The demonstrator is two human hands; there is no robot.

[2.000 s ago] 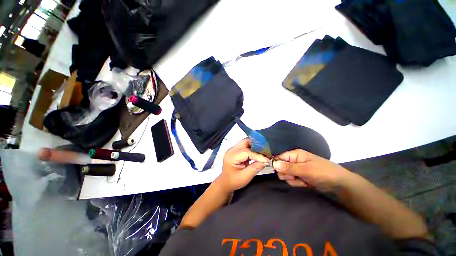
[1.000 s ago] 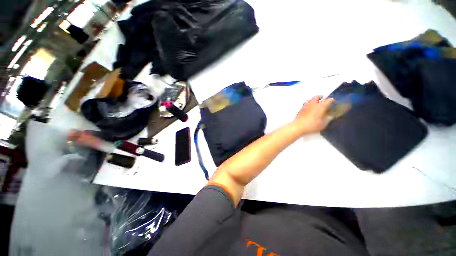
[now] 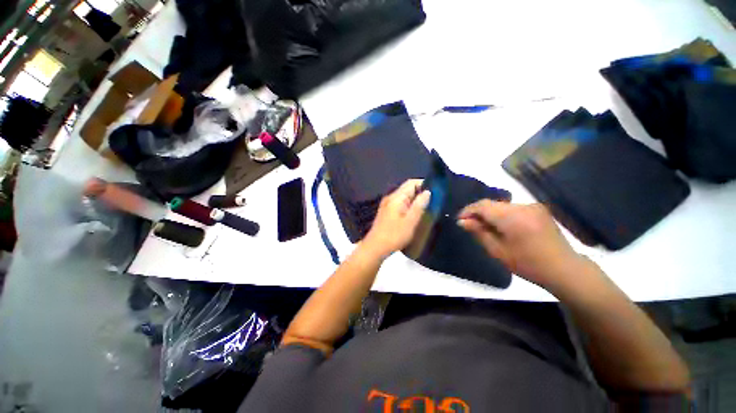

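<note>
A dark pocket piece (image 3: 472, 248) with a blue and olive checked band lies at the table's near edge, its banded end raised. My left hand (image 3: 399, 216) pinches the piece at this band. My right hand (image 3: 504, 234) is just right of the band, thumb and forefinger pinched together over the dark cloth; a tiny pale point shows near the fingertips, but what it is cannot be told. A pile of pocket pieces (image 3: 375, 161) lies behind my left hand. A fanned pile (image 3: 605, 177) lies to the right, checked ends towards the upper left.
A further dark pile (image 3: 686, 105) is at far right. A black phone (image 3: 291, 210) and several thread spools (image 3: 192, 211) lie left. A blue strip (image 3: 321, 211) loops beside the centre pile. A black bag (image 3: 323, 40), clear plastic and an open cardboard box (image 3: 129, 105) are upper left.
My left hand has come back from the fanned pile to the table's near edge, with a pocket piece now in it. My right hand, unseen one second ago, is in view beside it.
</note>
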